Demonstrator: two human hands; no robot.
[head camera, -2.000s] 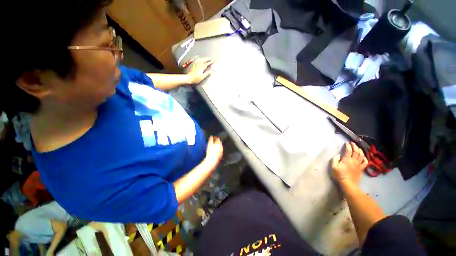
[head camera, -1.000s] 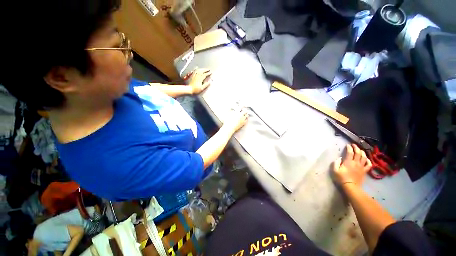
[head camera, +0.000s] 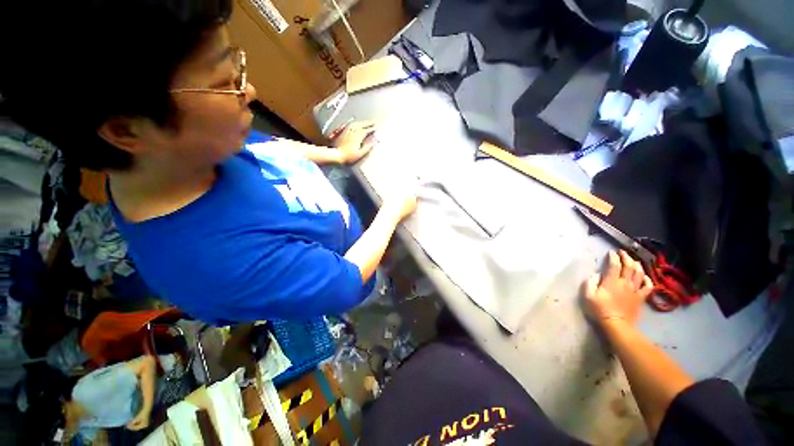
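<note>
A light grey garment panel (head camera: 474, 261) lies spread on the pale table (head camera: 557, 366), with a dark slit line in its middle. Another person's two hands rest on its far left part. My right hand (head camera: 619, 286) lies palm down on the table at the panel's right end, beside the red-handled fabric shears (head camera: 666, 283); it holds nothing and its fingers are slightly apart. The shears' blades point to the upper left. A yellow-tan ruler (head camera: 547, 180) lies along the panel's far side. My left hand is not in the picture.
A person in a blue shirt (head camera: 252, 235) stands at the table's left edge. Dark fabric pieces (head camera: 662, 192) and a black thread cone (head camera: 666, 52) lie at the far side. A tan pad (head camera: 374, 74) lies at the far left corner. A blue crate (head camera: 300, 347) stands on the floor.
The other person's nearer hand has come from beside the body onto the panel and shifted slightly left. The view has shifted a little. My right hand stays by the shears.
</note>
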